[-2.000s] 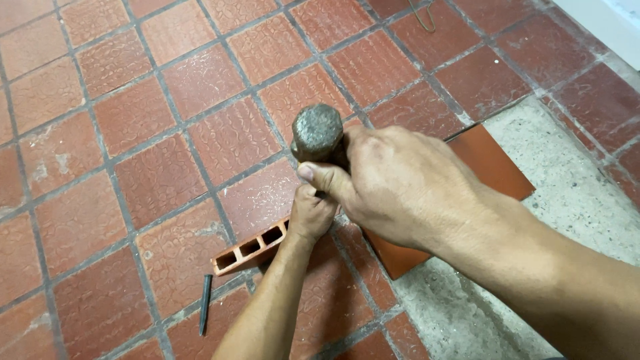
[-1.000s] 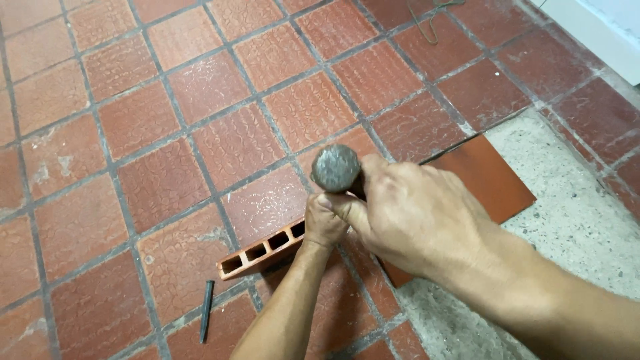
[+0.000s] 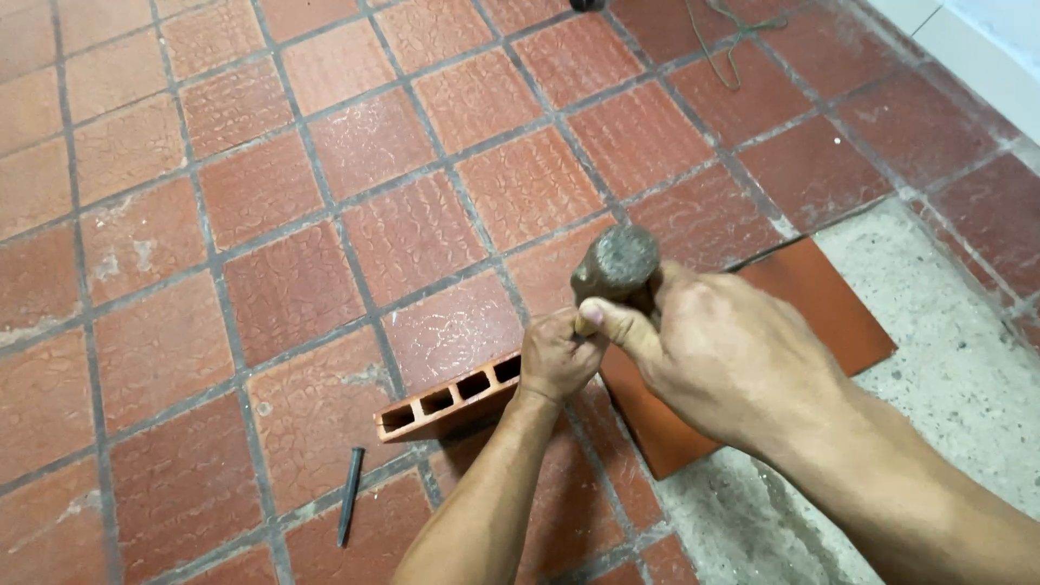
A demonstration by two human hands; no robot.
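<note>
My right hand [image 3: 731, 357] is closed around a hammer, whose worn grey metal head [image 3: 624, 258] faces up toward the camera; the handle is mostly hidden. Just below and left of the head, my left hand [image 3: 559, 353] has curled fingers at the upper right end of a hollow clay piece [image 3: 443, 406]. That piece stands on edge, its row of square holes showing. What the left fingers grip is hidden. A dark metal chisel or punch [image 3: 351, 497] lies on the floor to the left. Under my right hand, a smooth orange-red tile [image 3: 821, 313] partly covers bare concrete.
Textured red floor tiles [image 3: 292, 292] with grey joints spread around my hands. Rough concrete [image 3: 934, 292] shows at the right. A thin greenish cord [image 3: 731, 61] lies at the top right, near a white wall base [image 3: 951, 41]. A dark object [image 3: 587, 4] shows at the top edge.
The hammer head has moved right relative to the hollow clay piece. My left hand stays beside that piece, slightly farther right. The chisel or punch lies unmoved.
</note>
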